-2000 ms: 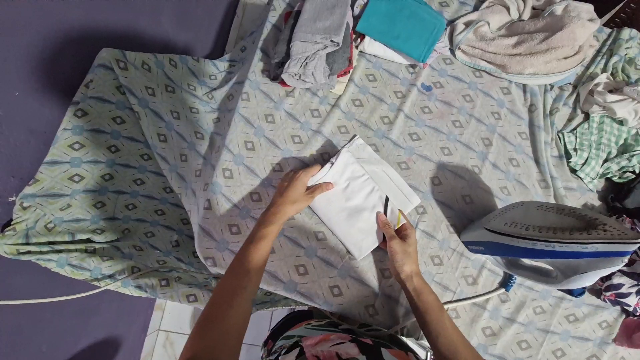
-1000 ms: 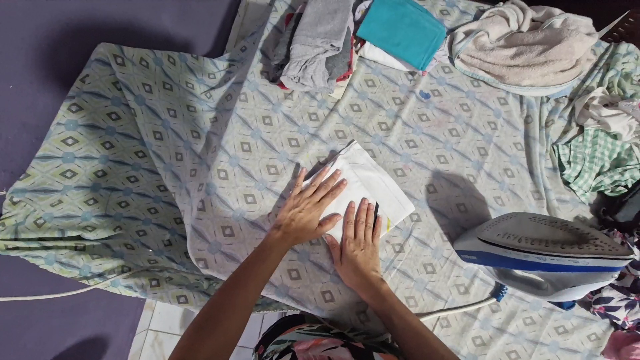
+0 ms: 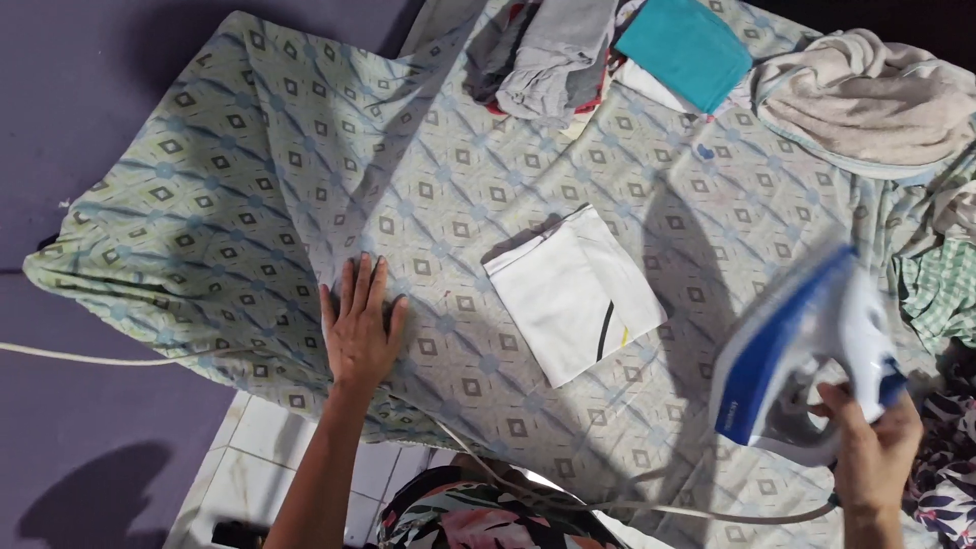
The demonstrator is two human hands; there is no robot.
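A folded white cloth item (image 3: 568, 297) with a black and a yellow stripe lies flat on the patterned sheet (image 3: 457, 168). To its left, my left hand (image 3: 358, 335) rests palm down on the sheet, fingers apart, holding nothing. At the right, my right hand (image 3: 877, 442) grips the handle of a blue and white clothes iron (image 3: 793, 343). The iron is raised and slightly blurred, apart from the white item. How far it is above the sheet I cannot tell.
Folded grey clothes (image 3: 553, 61) and a folded teal cloth (image 3: 686, 53) lie at the top. A beige towel (image 3: 869, 99), green checked cloth (image 3: 942, 293) and floral fabric (image 3: 945, 480) line the right side. The iron's cord (image 3: 686, 511) crosses the near edge.
Both hands have left the white item. My left hand has moved left onto the sheet. My right hand has moved right and taken hold of the iron, which stood on the sheet before.
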